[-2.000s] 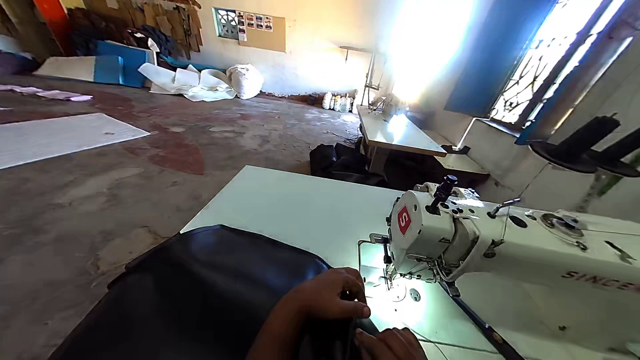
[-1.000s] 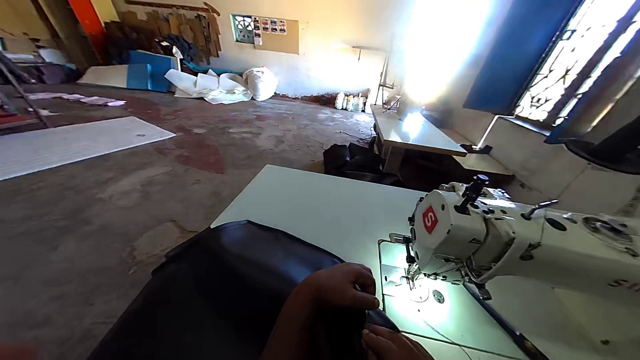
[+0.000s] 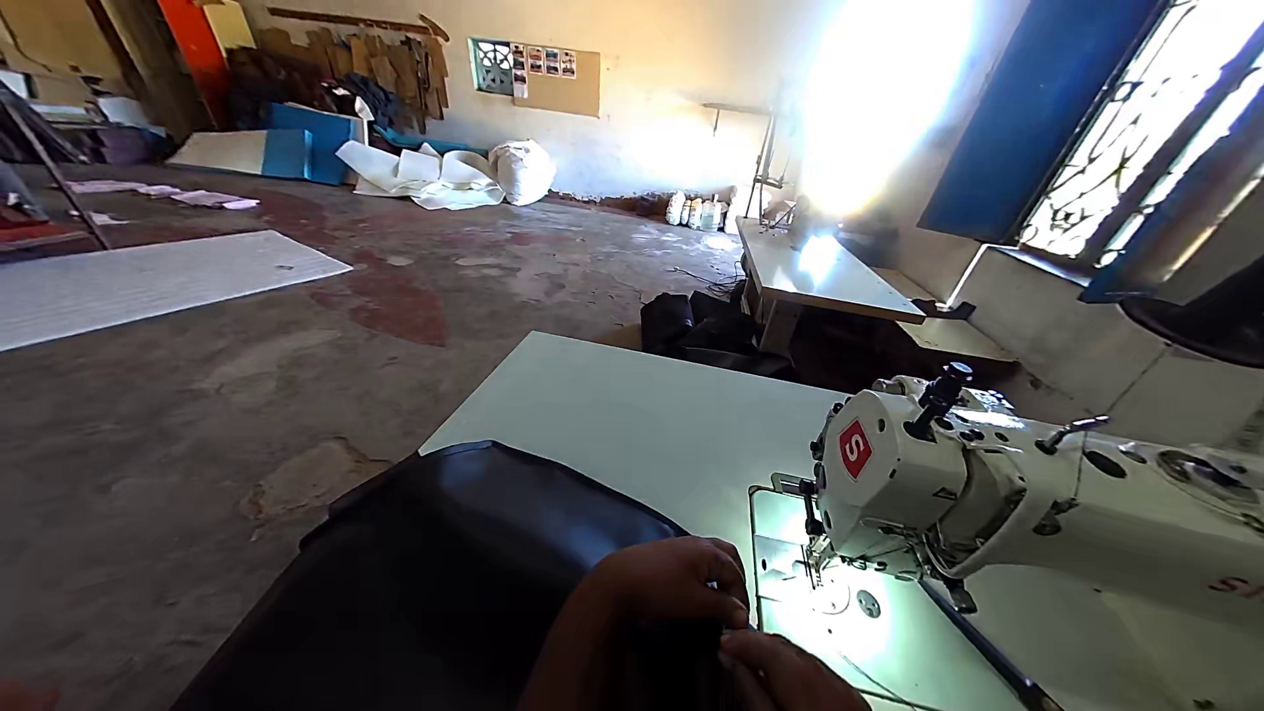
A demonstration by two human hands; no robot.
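A large piece of black leather-like material [image 3: 474,563] drapes over the near left corner of the white sewing table [image 3: 632,405]. My left hand [image 3: 671,588] grips its right edge with curled fingers. Just below and to the right, my right hand [image 3: 790,671] pinches the same edge; its lower part is cut off by the frame. Both hands are left of the needle area of a white Singer industrial sewing machine [image 3: 889,494], whose lamp lights the needle plate [image 3: 831,596]. The material lies beside the needle, not under the presser foot.
Behind the table are black bundles [image 3: 691,326] and a second work table [image 3: 829,272]. A white sheet [image 3: 148,281] lies on the concrete floor at left. White foam sheets [image 3: 425,173] and a white sack [image 3: 521,170] rest by the far wall. A black thread-stand disc [image 3: 1205,316] juts in at right.
The view has swung somewhat to the left. Both hands stay on the edge of the black material, close together.
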